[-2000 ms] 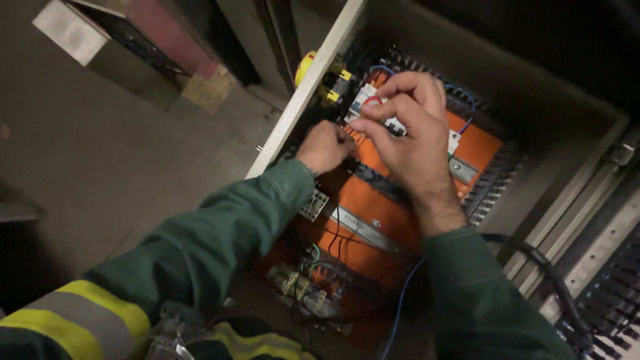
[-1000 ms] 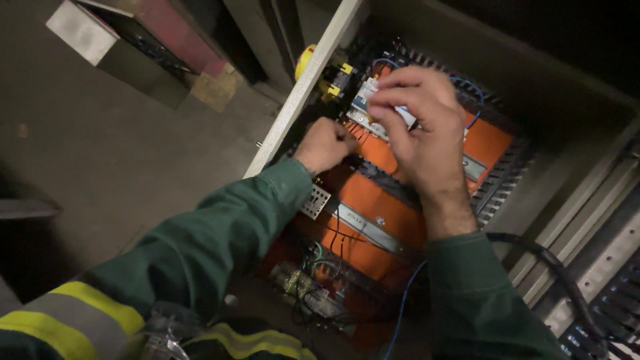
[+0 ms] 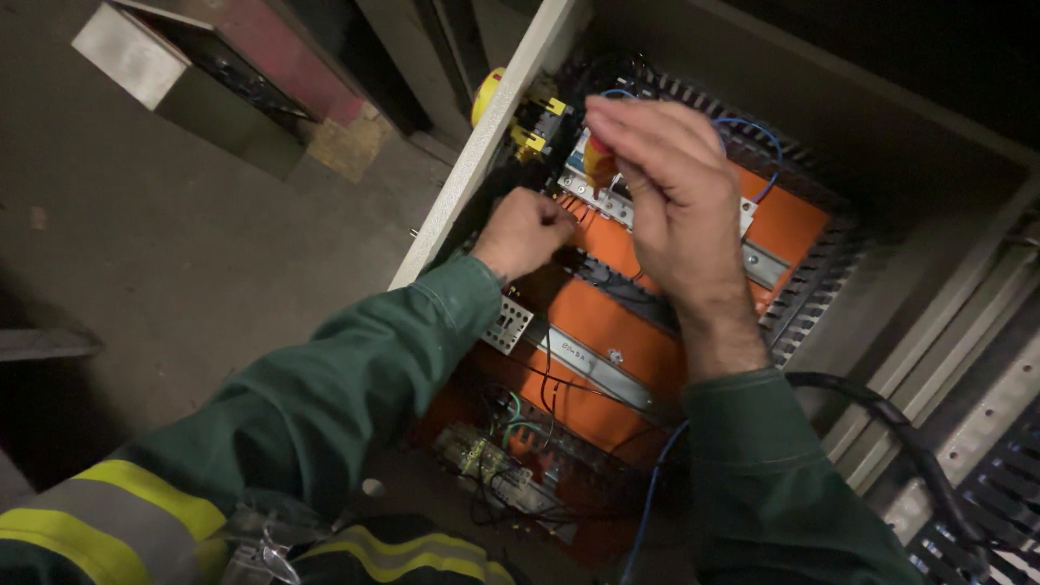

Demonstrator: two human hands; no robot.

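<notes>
My right hand (image 3: 674, 179) is shut on a screwdriver with a yellow and red handle (image 3: 600, 162), its shaft pointing down at a row of white circuit breakers (image 3: 617, 210) with screw terminals. Just below and left of that row is my left hand (image 3: 524, 231), its thumb and index finger together beside thin wires (image 3: 575, 210) that run into the terminals; whether they pinch a wire cannot be told. Both hands are over the orange mounting plate (image 3: 605, 313) of an electrical enclosure. A contactor (image 3: 509, 325) sits on the lower metal DIN rail (image 3: 597, 366), which bears handwriting.
The enclosure's metal edge (image 3: 479, 150) rises on the left, near yellow-and-black contact blocks (image 3: 540, 130). Slotted wiring duct (image 3: 621, 288) crosses the plate. A blue wire (image 3: 654, 487) and a thick black cable (image 3: 877, 398) run at the lower right. Terminal blocks (image 3: 487, 463) lie lower down.
My right hand has shifted and turned over the breakers, and the screwdriver's handle shows more plainly below its fingers. My left hand has stayed near the wires.
</notes>
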